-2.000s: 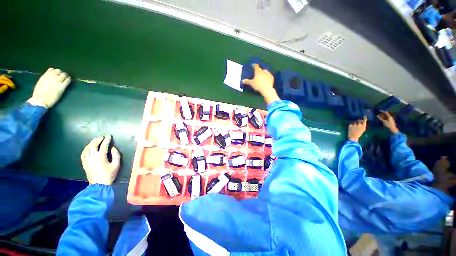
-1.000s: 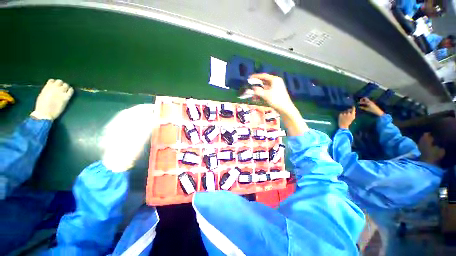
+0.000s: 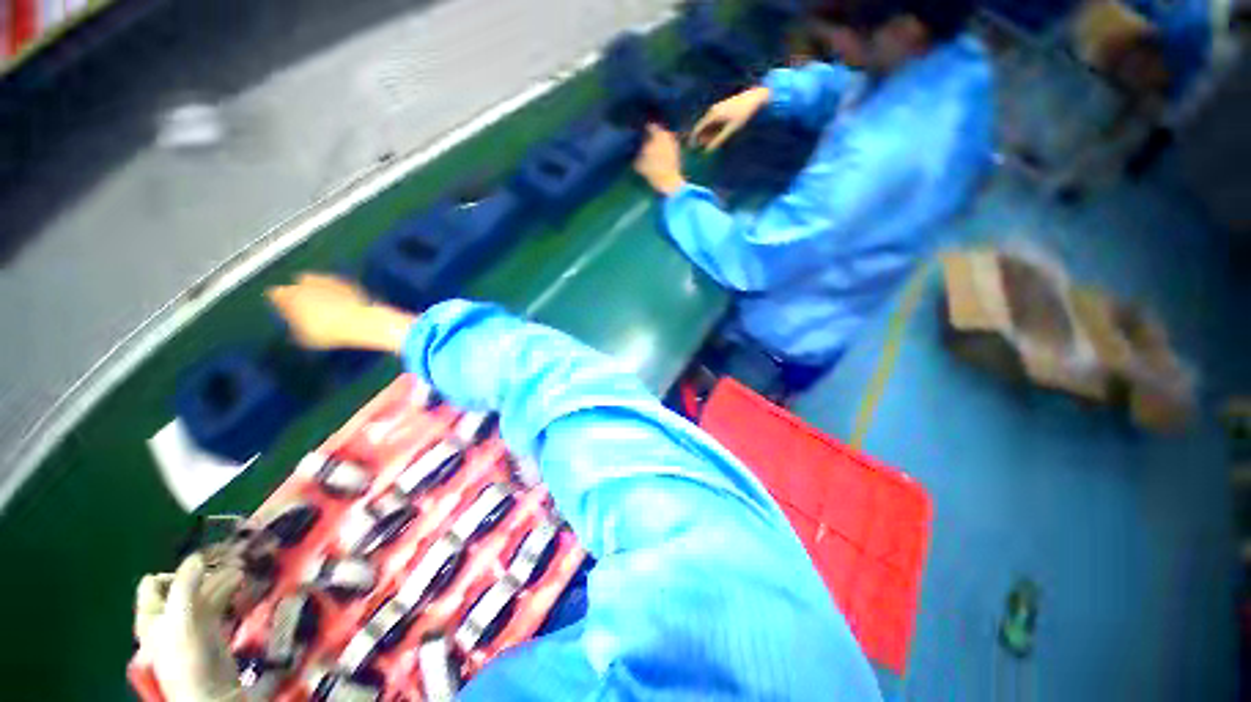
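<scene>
The orange-red tray (image 3: 391, 436) holds several watches with pale straps (image 3: 428, 469) in its pockets. The picture is blurred. My left hand (image 3: 192, 634), in a white glove, is over the tray's corner at lower left, with dark watch parts beside its fingers; whether it grips one is unclear. My right hand (image 3: 329, 313), bare, is stretched over the belt beside a dark blue fixture (image 3: 233, 395). Its fingers point left and no watch shows in it, but its underside is hidden. A white paper slip (image 3: 199, 469) lies by that fixture.
More blue fixtures (image 3: 446, 240) stand along the green belt (image 3: 103, 528), beside a grey ledge (image 3: 343, 124). Another person in a blue smock (image 3: 878, 178) works with both hands at the line. A red tray (image 3: 837, 528) is at my right. Brown cartons (image 3: 1070, 329) lie on the blue floor.
The view has swung right. My left hand has moved onto the tray. My right hand, which held a watch near the fixtures, is now extended over the belt with no watch visible.
</scene>
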